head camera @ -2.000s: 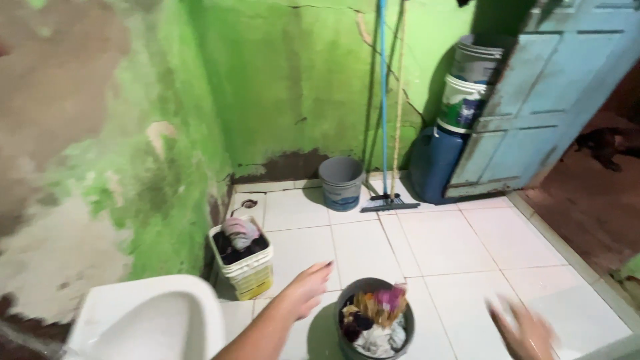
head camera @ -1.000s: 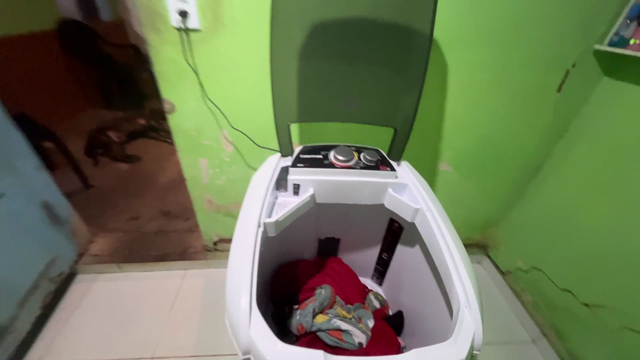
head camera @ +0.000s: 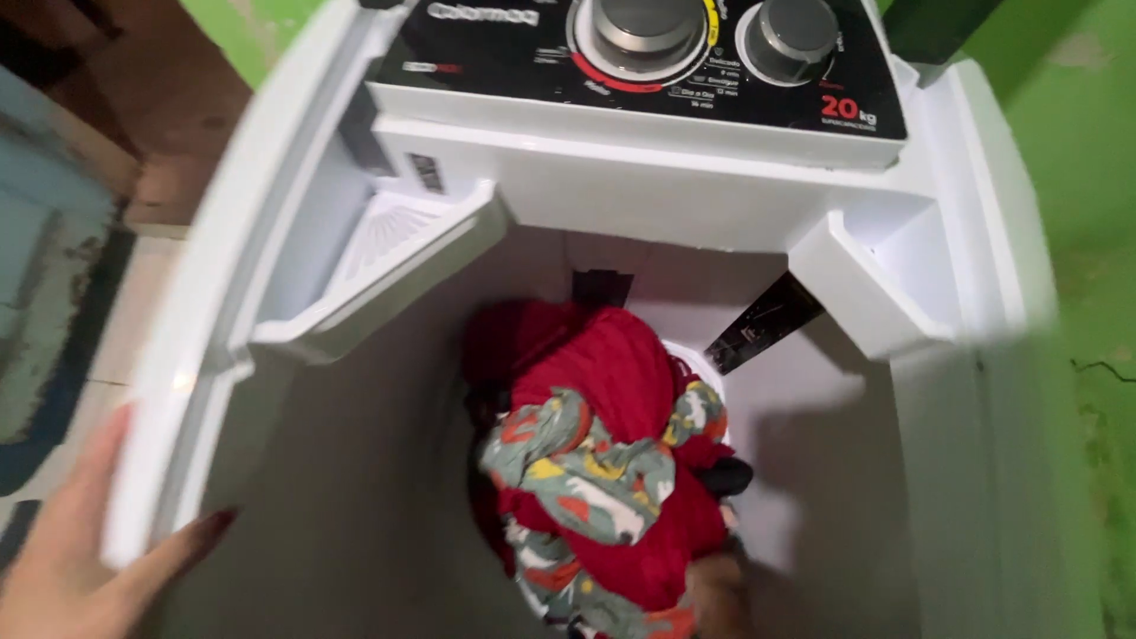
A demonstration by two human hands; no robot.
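An open white top-loading Colormaq washing machine (head camera: 985, 204) fills the view. My left hand (head camera: 98, 550) grips its left rim, thumb over the inner edge. Down in the tub lies a bundle of red cloth (head camera: 612, 364) with a grey cloth (head camera: 603, 488) patterned in orange, yellow and white. At the bottom, my right hand (head camera: 721, 590) shows only as a dim, blurred part beside the red and patterned cloth; its fingers cannot be made out. A small dark piece of cloth (head camera: 726, 477) lies at the bundle's right side.
The control panel (head camera: 639, 80) with two grey knobs is at the top. Moulded corner trays (head camera: 390, 226) flank the tub opening. A green wall (head camera: 1092, 266) stands close on the right. A blue door (head camera: 44, 257) and pale floor tiles (head camera: 106, 364) lie at the left.
The view has turned from the buckets to the washing machine and come closer. My left hand is now on the rim, and my right hand is down in the tub; neither showed one second ago.
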